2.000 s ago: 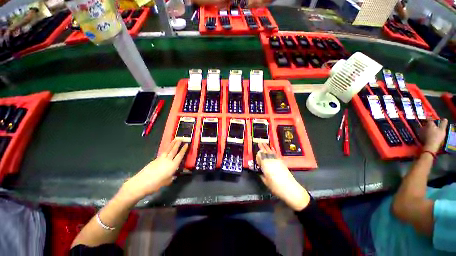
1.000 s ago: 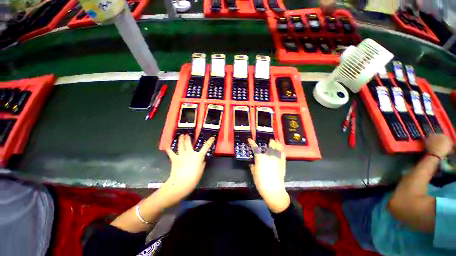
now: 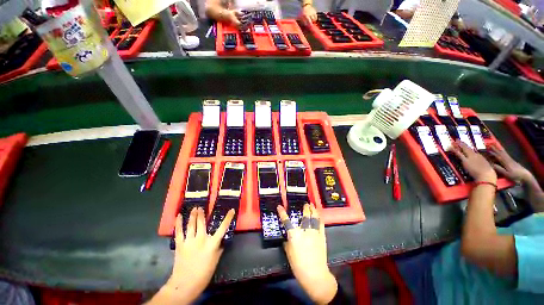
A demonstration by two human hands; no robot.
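A red-orange tray (image 3: 353, 196) holds flip phones in two rows. Four open phones in the back row (image 3: 235, 128) show white screens. Four open phones in the front row (image 3: 268, 177) show mostly dark screens. Two closed black phones (image 3: 330, 186) with gold marks fill the right-hand slots. My left hand (image 3: 197, 250) lies with spread fingers on the keypads of the two left front phones. My right hand (image 3: 306, 247) has its fingers on the keypads of the other two open front phones. Dark bands show on its fingers. Neither hand is closed around a phone.
A black smartphone (image 3: 139, 153) and red pens (image 3: 157, 164) lie left of the tray. A cream fan (image 3: 391, 116) and more red pens (image 3: 396, 179) are at the right. Another worker's hands (image 3: 477, 164) are over a phone tray (image 3: 443, 192) at far right. A printed cup (image 3: 74, 44) hangs upper left.
Both my hands stay on the front-row keypads. The camera view has shifted, so the tray appears lower and further left. The front screens have turned darker since two seconds ago.
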